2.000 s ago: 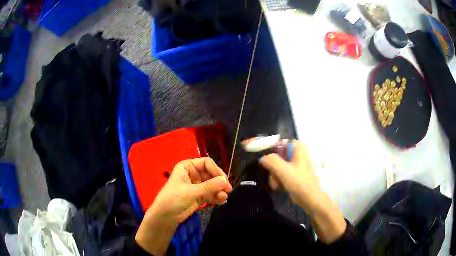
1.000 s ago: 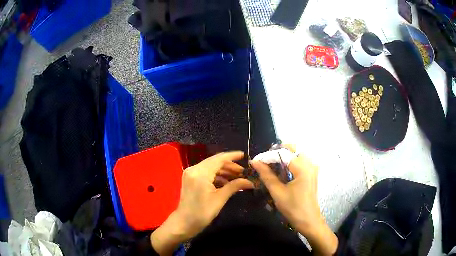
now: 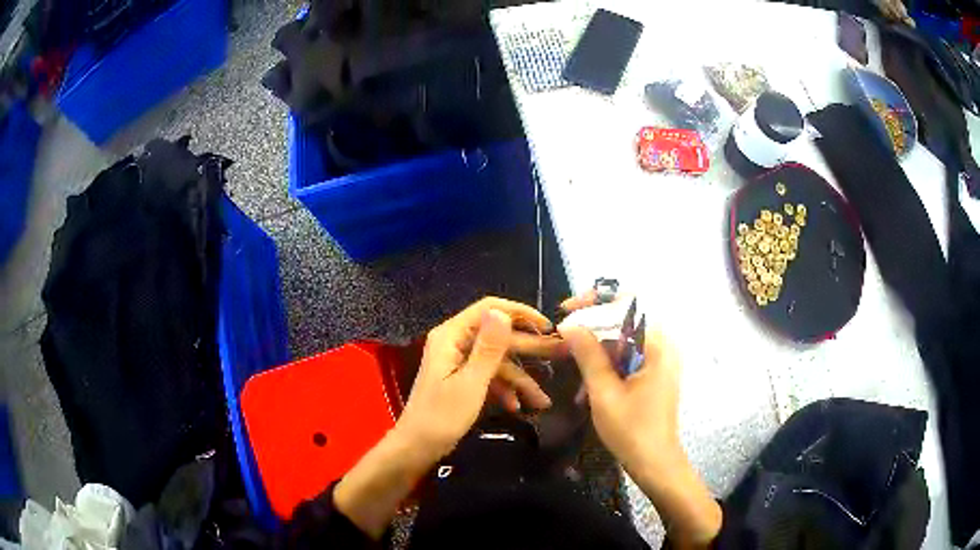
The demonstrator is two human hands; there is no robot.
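My left hand (image 3: pixel 467 371) and my right hand (image 3: pixel 634 408) meet at the fingertips above my dark lap. My right hand holds dark-bladed snips (image 3: pixel 632 335) with the blades pointing up, and a white wrap (image 3: pixel 597 319) shows at its fingers. A thin pale thread (image 3: pixel 539 236) runs upright to the fingertips. My left fingers are bent beside it; their exact hold is hidden. No needle can be made out. Gold buttons (image 3: pixel 765 258) lie on a round black tray with a dark red rim (image 3: pixel 833 301).
The white table (image 3: pixel 688 242) bears a red tin (image 3: pixel 673 150), a white-and-black jar (image 3: pixel 768 129), a black rectangle (image 3: pixel 604 51), a button bowl (image 3: pixel 901 118) and dark cloth (image 3: pixel 844 462). Left are blue bins (image 3: pixel 387 210) with dark garments and a red stool (image 3: pixel 317 424).
My hands were apart two seconds ago and are now together at the thread. The snips' blades now point up. The view has shifted, so the table items appear lower and further left.
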